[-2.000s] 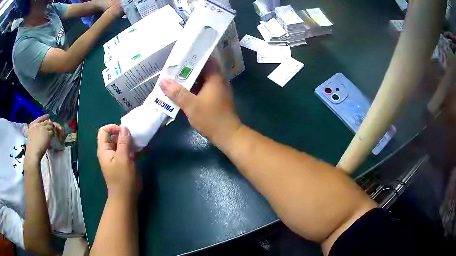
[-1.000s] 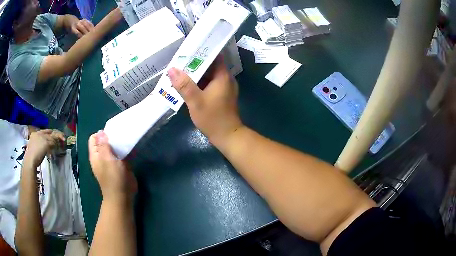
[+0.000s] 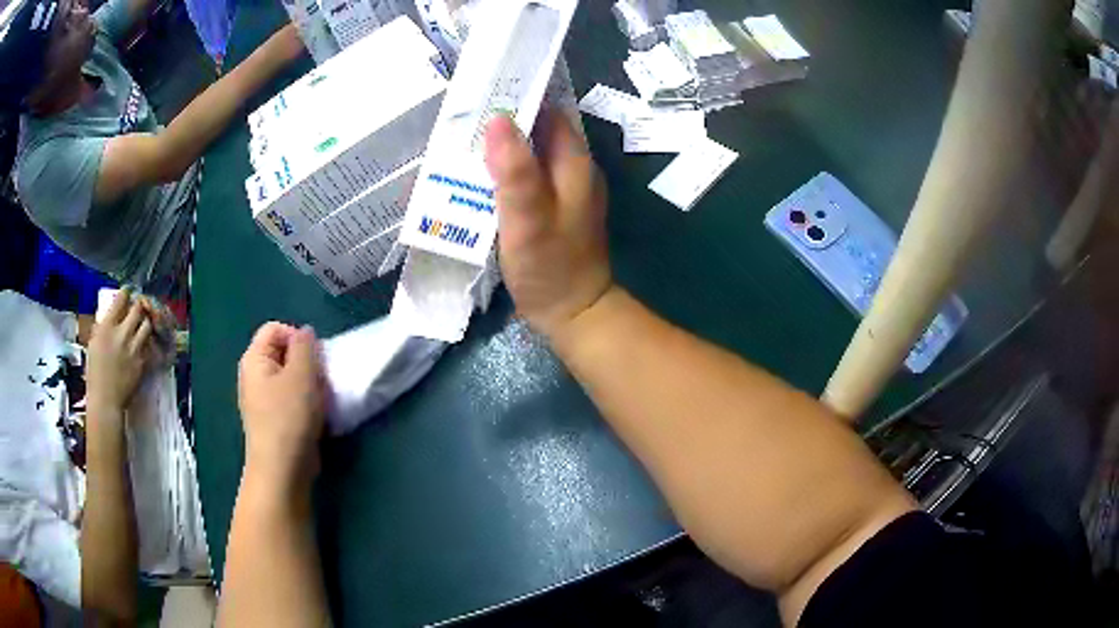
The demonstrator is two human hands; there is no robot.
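Observation:
A long white carton [image 3: 457, 184] with blue lettering is tilted in front of me, its near end open. My right hand [image 3: 546, 221] is around its right side, thumb on the front face; its fingers are partly hidden behind the carton. A white crinkled wrapped bundle [image 3: 374, 368] extends from the carton's open end towards the lower left. My left hand [image 3: 282, 386] grips the bundle's outer end with curled fingers. Carton flaps and white wrapping show at the opening.
Stacked white cartons [image 3: 350, 153] stand behind on the left. Small cards [image 3: 693, 172] and paper stacks [image 3: 706, 59] lie at the far centre. A light blue smartphone [image 3: 869, 264] lies at right beside a cream slanting pole [image 3: 939, 196]. Two people [image 3: 74, 172] are at left.
The carton has turned more upright and its printed end has moved right. The bundle has shifted right and down, bending at the opening. My left hand has moved slightly right.

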